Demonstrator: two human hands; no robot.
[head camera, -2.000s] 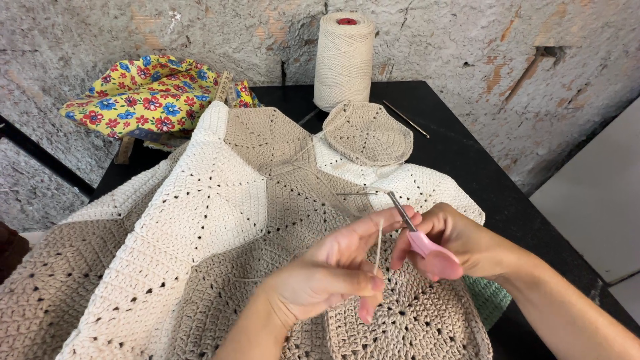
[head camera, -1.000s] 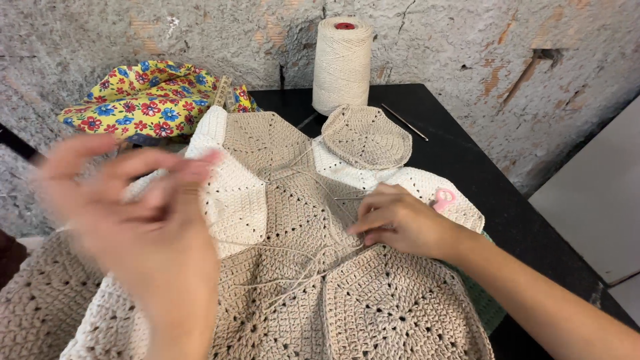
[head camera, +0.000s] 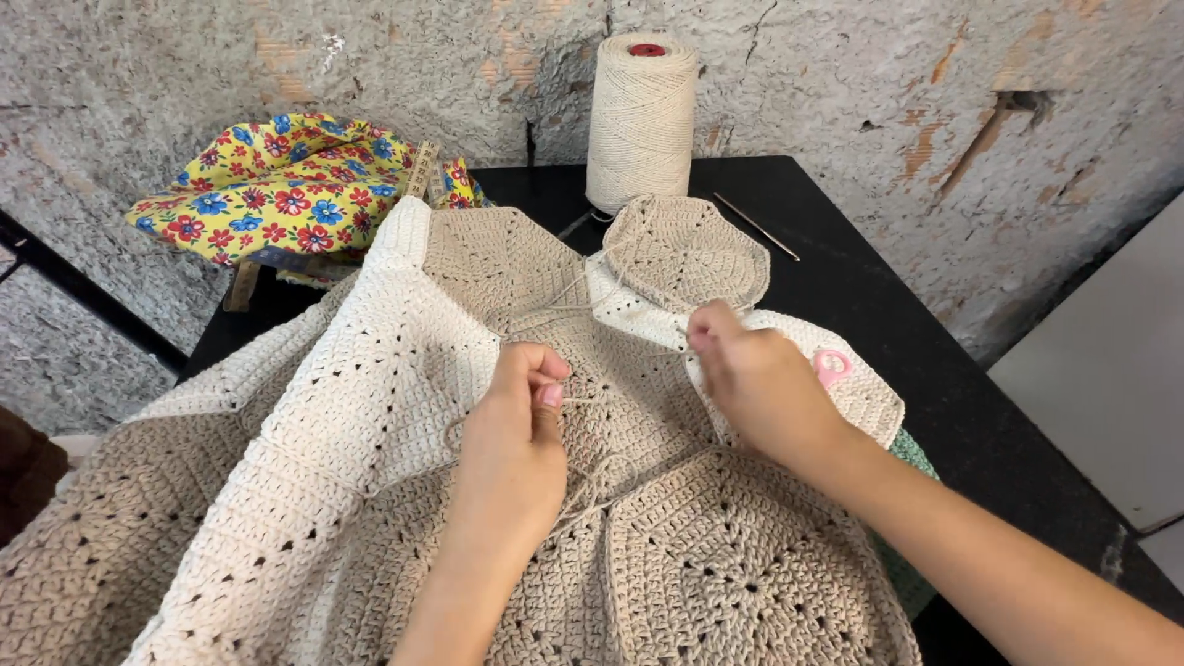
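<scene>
A crocheted piece of joined beige and cream hexagons (head camera: 740, 546) spreads over the table and toward me. Above its middle, my left hand (head camera: 518, 435) pinches a strand of beige yarn (head camera: 583, 400) between thumb and fingers. My right hand (head camera: 754, 379), slightly blurred, is closed over the cream hexagon at the right, where a short bit of yarn shows at its fingertips; what it grips is partly hidden. More loose yarn lies tangled on the crochet between and below the hands. Pink-handled scissors (head camera: 832, 367) lie on the cream hexagon, their blades hidden by my right hand.
On the black table (head camera: 888, 305), a cone of cream yarn (head camera: 643, 125) stands at the back beside a loose beige hexagon (head camera: 686, 252) and a metal crochet hook (head camera: 757, 227). Yellow floral cloth (head camera: 287, 190) and a measuring tape (head camera: 423, 169) lie back left. A rough wall rises behind.
Two seconds ago my right hand held the scissors at a strand; they now lie on the crochet. My left hand has come back from the left to the middle and now pinches yarn.
</scene>
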